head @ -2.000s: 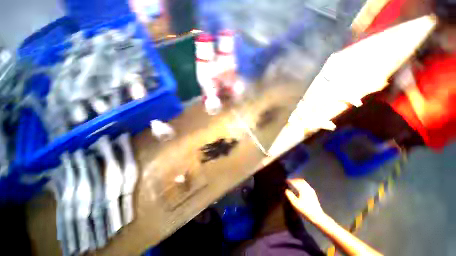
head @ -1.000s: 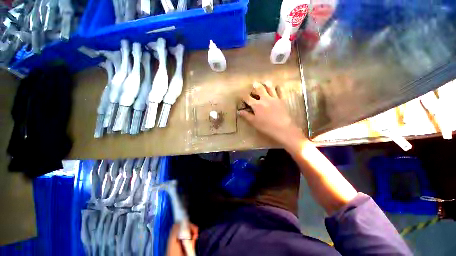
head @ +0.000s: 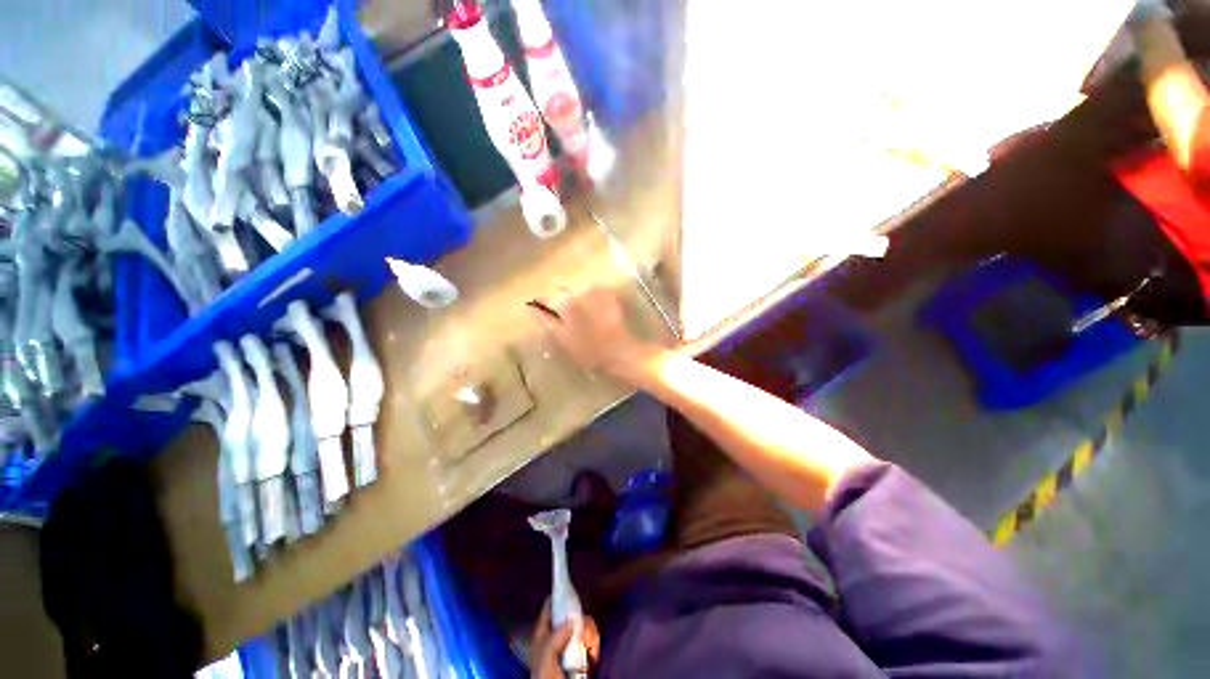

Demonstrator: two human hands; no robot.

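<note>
My left hand (head: 548,647), at the bottom edge and partly cut off, grips a pale grey moulded part (head: 563,577) upright, flared end up. My right hand (head: 593,332) is on the bench, fingers down; a thin black strip (head: 543,309) shows at its fingertips. Whether the fingers grip it is unclear, and what lies under the hand is hidden. A square work pad (head: 480,403) with dark residue lies left of the right hand. A small white glue bottle (head: 423,284) lies beyond the pad. Several grey parts (head: 268,422) lie side by side on the bench.
Blue crates hold heaped grey parts (head: 272,146) behind the bench and rows of parts (head: 352,630) below it. Two large red-and-white bottles (head: 511,120) lie at the back. A black cloth (head: 120,570) is at left. A bright sheet (head: 863,146) and another person's arm (head: 1174,80) are at right.
The view has turned, tilting the bench. From one second ago, my left hand still holds the grey part, now more fully in view. My right hand remains on the bench, after being off it earlier.
</note>
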